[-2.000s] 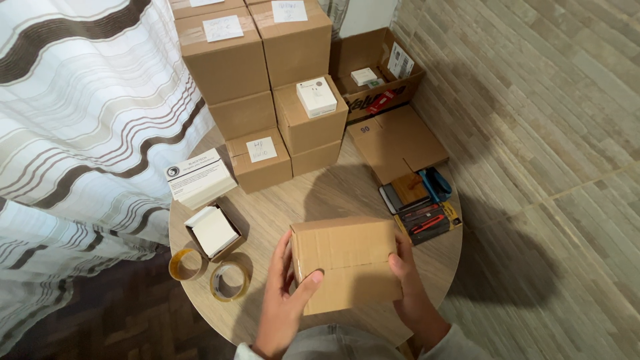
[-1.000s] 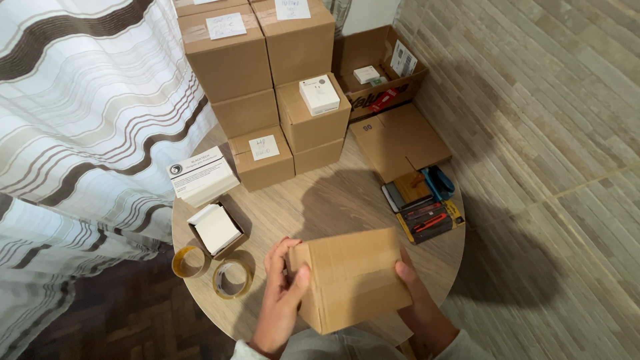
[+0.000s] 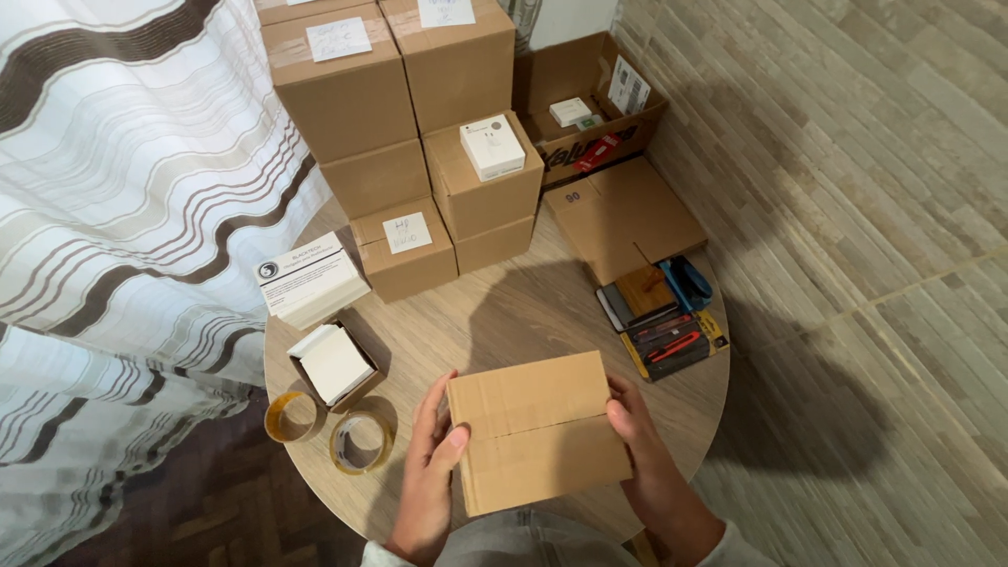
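Note:
A small closed cardboard box (image 3: 539,433) is held between both hands over the near edge of a round wooden table (image 3: 425,331). My left hand (image 3: 431,472) grips its left side, thumb near the top edge. My right hand (image 3: 650,457) grips the right side, thumb on the upper face. A seam runs across the face turned to me. Left of the box lie two rolls of packing tape, one clear (image 3: 361,442) and one amber (image 3: 293,417). Just behind them a small open box holds white cards (image 3: 337,366), beside a stack of printed cards (image 3: 311,276).
Stacked cardboard boxes (image 3: 346,110) with handwritten notes stand at the back, a white charger box (image 3: 492,147) on one. Flattened cardboard (image 3: 630,213), an open carton (image 3: 587,150), a packaged utility knife (image 3: 673,346) and a blue tape dispenser (image 3: 687,283) are at the right, near the wall.
The held box has been turned and tilted in my hands. A face with a seam across it now shows, where a second ago the box sat at another angle.

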